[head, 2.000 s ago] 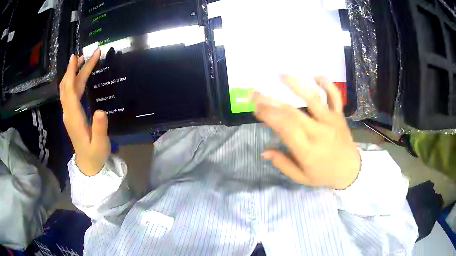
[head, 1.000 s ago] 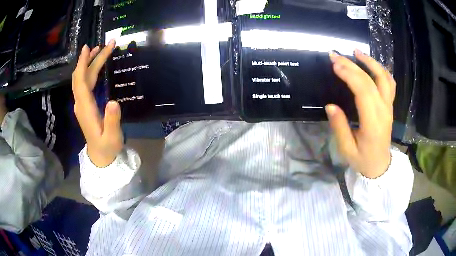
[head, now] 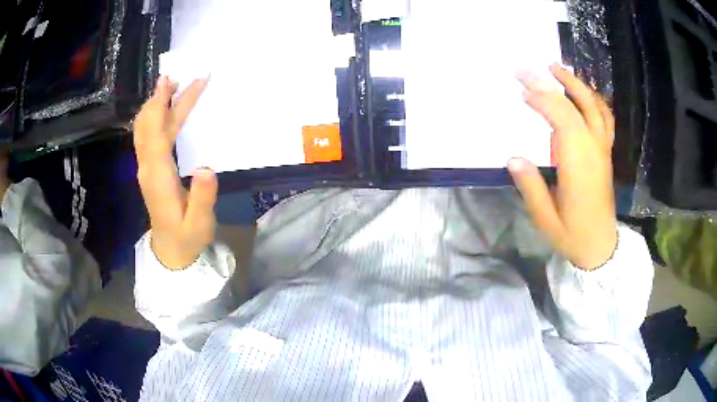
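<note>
Two tablets lie side by side. The left tablet point(head: 251, 94) shows a white screen with an orange "Fail" square at its lower right. The right tablet point(head: 479, 94) shows white over most of its screen, with a dark strip of menu text at its left and a bit of red beside my palm. My left hand point(head: 174, 177) is at the left tablet's left edge, fingers apart, holding nothing. My right hand point(head: 572, 165) is over the right tablet's right edge, fingers apart, holding nothing. Whether the fingertips touch the screens I cannot tell.
Silvery bubble wrap point(head: 591, 39) edges the tablets. A black compartment tray point(head: 680, 118) is at the right. Dark trays with another tablet point(head: 71, 63) are at the left. A neighbour's white sleeve point(head: 47, 275) is at the left, and a yellow-green sleeve point(head: 688, 247) at the right.
Both screens have changed from dark menus to mostly white. My left hand sits slightly further right in view. My right hand left the lower middle of the right screen earlier and is now at its right side.
</note>
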